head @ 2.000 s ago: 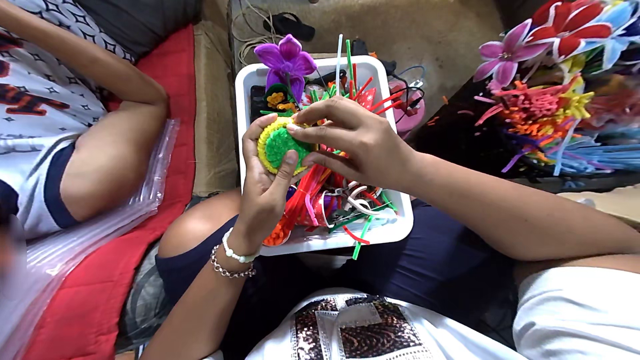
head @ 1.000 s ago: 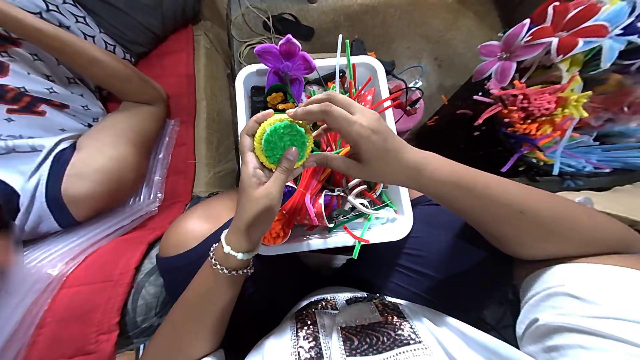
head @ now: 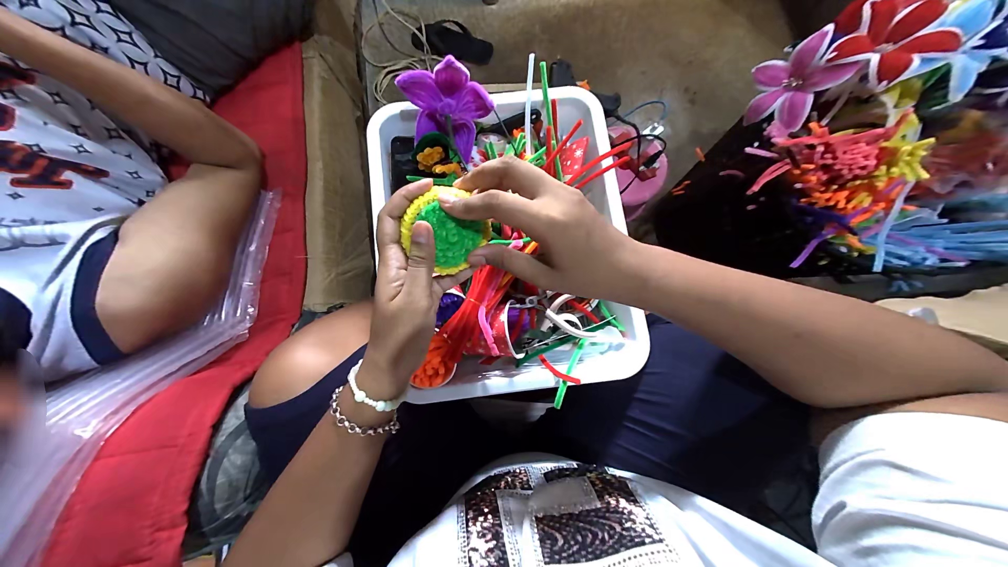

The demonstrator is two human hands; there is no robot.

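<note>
A round disc of fuzzy pipe cleaner, green with a yellow rim (head: 450, 235), is held above a white plastic tray (head: 639, 346). My left hand (head: 409, 276) grips it from the left and below, thumb on its face. The fingers and thumb of my right hand (head: 543, 228) touch its upper and right edge. Behind it in the tray stands a purple pipe-cleaner flower (head: 446, 98). Red pipe cleaners (head: 476, 303), an orange fuzzy piece (head: 433, 366) and green stems lie in the tray under my hands.
Another person's arm (head: 181, 126) is at the left, beside a red cloth (head: 276, 150) and clear plastic sleeves (head: 236, 283). Pipe-cleaner flowers (head: 795, 79) and loose bundles (head: 858, 165) stand at the right. A black flip-flop (head: 453, 41) and a pink round object (head: 647, 177) are on the floor.
My right fingers have shifted along the disc's edge. The disc's green face has turned and tilted slightly in my left hand. The tray has stayed in place.
</note>
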